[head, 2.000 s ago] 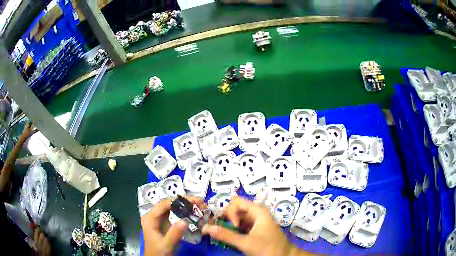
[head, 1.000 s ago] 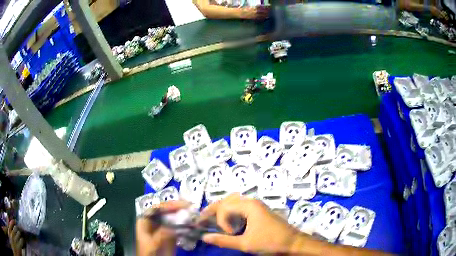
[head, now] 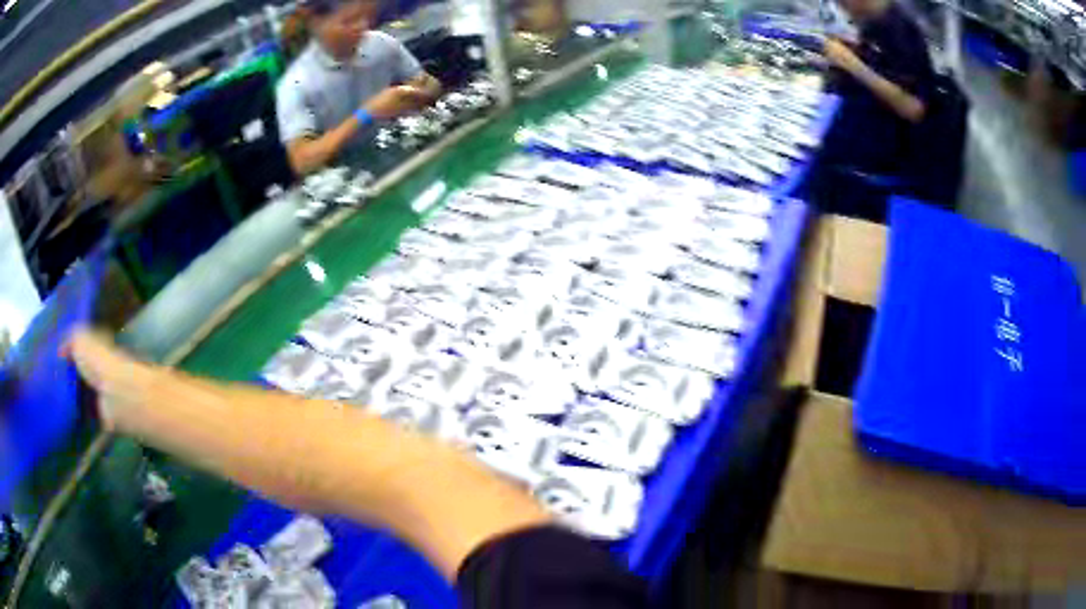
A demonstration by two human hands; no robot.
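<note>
One bare forearm with a dark sleeve crosses from bottom centre to the left edge; it appears to be my right arm. My right hand (head: 101, 371) is small and blurred, closed at the edge of a blue sheet (head: 45, 375) that the picture's rim cuts off. My left hand is not in view. White socket housings (head: 566, 339) lie in dense rows on a blue tray (head: 685, 500) beyond the arm. A few loose housings (head: 292, 544) lie on blue at the bottom left, partly under the forearm.
An empty blue tray (head: 971, 357) with white writing rests on an open brown carton (head: 917, 512) at right. The green belt (head: 268, 331) runs behind the rows. A person (head: 357, 101) sits across it; another person (head: 887, 95) is at top right.
The view has swung right to the housing rows and cartons. The circuit board work is out of view. My right arm is now stretched to the left, at a blue sheet.
</note>
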